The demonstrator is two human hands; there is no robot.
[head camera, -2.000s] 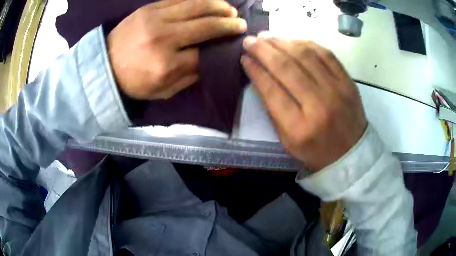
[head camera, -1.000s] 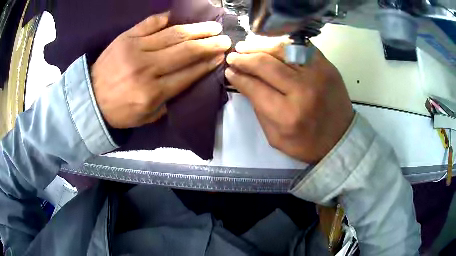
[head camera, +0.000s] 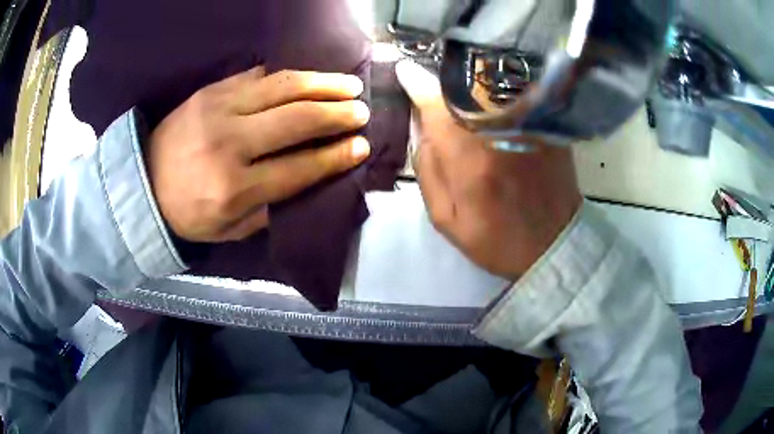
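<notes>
The dark purple garment panel (head camera: 170, 42) lies over the left of the white machine table, its pointed lower corner near the front edge. My left hand (head camera: 255, 153) lies flat on it, palm down, fingertips at its right edge. A small purple piece (head camera: 388, 127) shows beside those fingertips, between my hands. My right hand (head camera: 492, 178) is at the right of this piece, one finger reaching up toward the presser foot area (head camera: 412, 42); its other fingers are hidden. The blurred sewing machine head (head camera: 586, 68) covers part of my right hand. The needle cannot be made out.
A ruler strip (head camera: 339, 326) runs along the table's front edge. Small tools (head camera: 745, 254) and a pinkish item (head camera: 737, 203) are at the right edge. A grey knob (head camera: 684, 127) hangs at the upper right. A tan edge (head camera: 19, 161) is at far left.
The machine head has come large into view from the upper right. The panel's lower corner shows lower and further left. My right hand's finger now points up, apart from my left fingertips.
</notes>
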